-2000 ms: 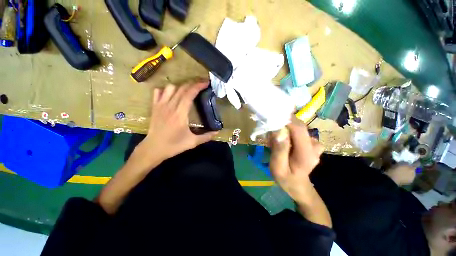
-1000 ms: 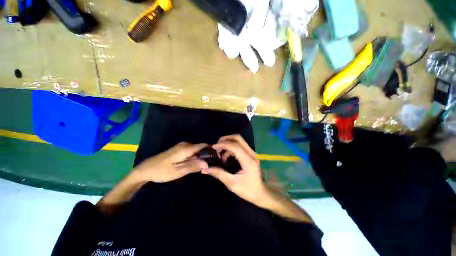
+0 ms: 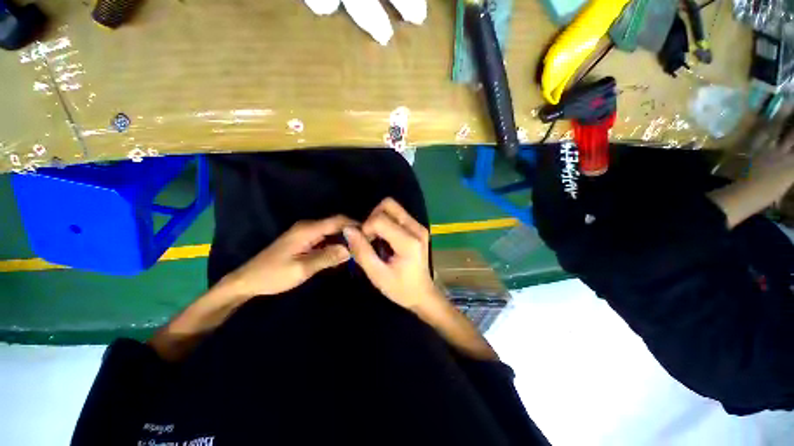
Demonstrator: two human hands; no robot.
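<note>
My left hand (image 3: 292, 259) and my right hand (image 3: 393, 254) meet over my lap, below the bench edge, both bare. A small dark piece of the black housing (image 3: 381, 248) shows between the fingers of my right hand. Most of it is hidden by my hands and blends with my black clothes. My left fingertips touch the same spot from the left.
The cardboard-covered bench (image 3: 235, 87) bears white gloves (image 3: 373, 16), a long black-handled tool (image 3: 494, 83), a yellow knife (image 3: 579, 45) and a red and black tool (image 3: 594, 126) over its edge. A blue stool (image 3: 83, 218) stands lower left. A person in black (image 3: 644, 253) is at right.
Both hands have gone from the bench down to my lap, still with the black housing. My right hand has let go of the long black-handled tool, now on the bench. The view has tilted down.
</note>
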